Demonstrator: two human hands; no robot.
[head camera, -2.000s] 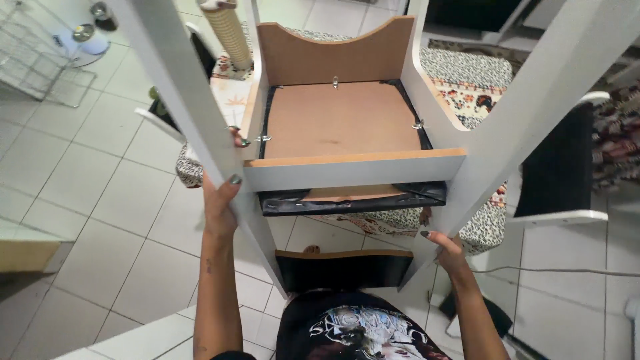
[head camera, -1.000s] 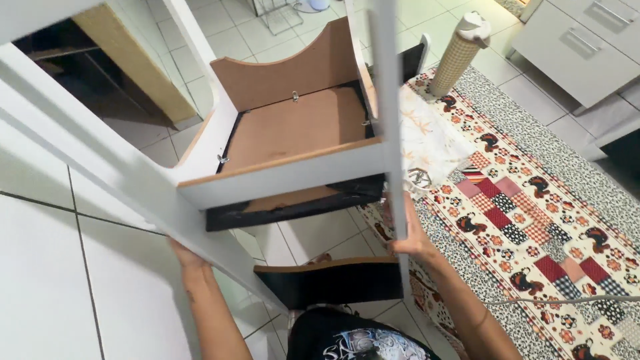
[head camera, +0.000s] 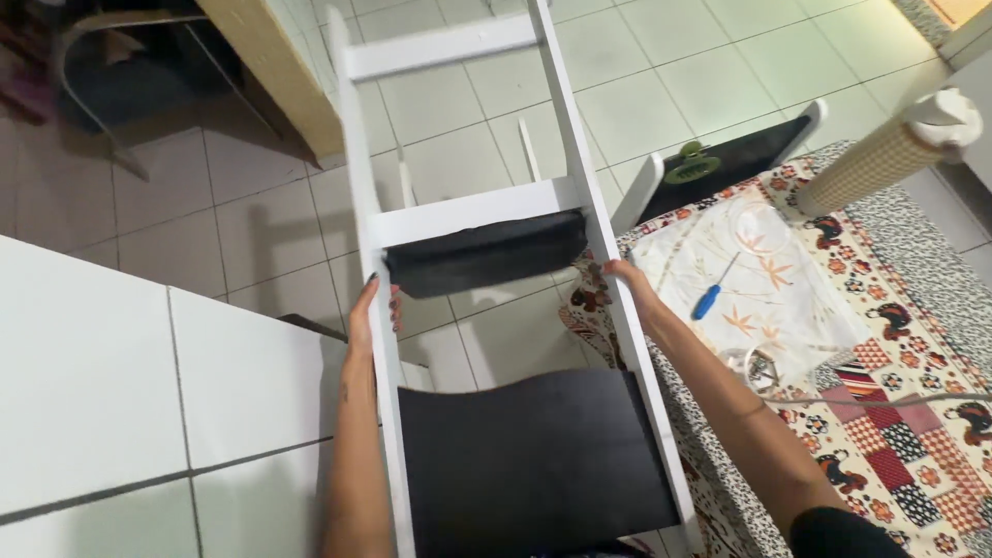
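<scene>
A white-framed chair (head camera: 473, 208) with long side rails is held between my hands, tilted so its rails run away from me. My left hand (head camera: 367, 316) wraps the left rail, fingertips showing on its inner side. My right hand (head camera: 632, 288) grips the right rail at about the same height, its fingers partly hidden. Between the hands lies the black padded seat edge (head camera: 488, 254) under a white crossbar. Nearer to me, a black panel with a wavy edge (head camera: 535, 457) spans the rails.
At right, a patterned cloth (head camera: 891, 372) covers a table with a blue screwdriver (head camera: 707, 302), a clear cup of metal hardware (head camera: 761, 368) and a checkered cylinder (head camera: 876, 163). Beyond stands a black panel with white legs (head camera: 728, 167). A white tiled wall (head camera: 85, 372) is close at left.
The chair has been tipped over in my hands: its brown seat underside and curved panel showed before, and now the black panel faces up. The view has turned considerably.
</scene>
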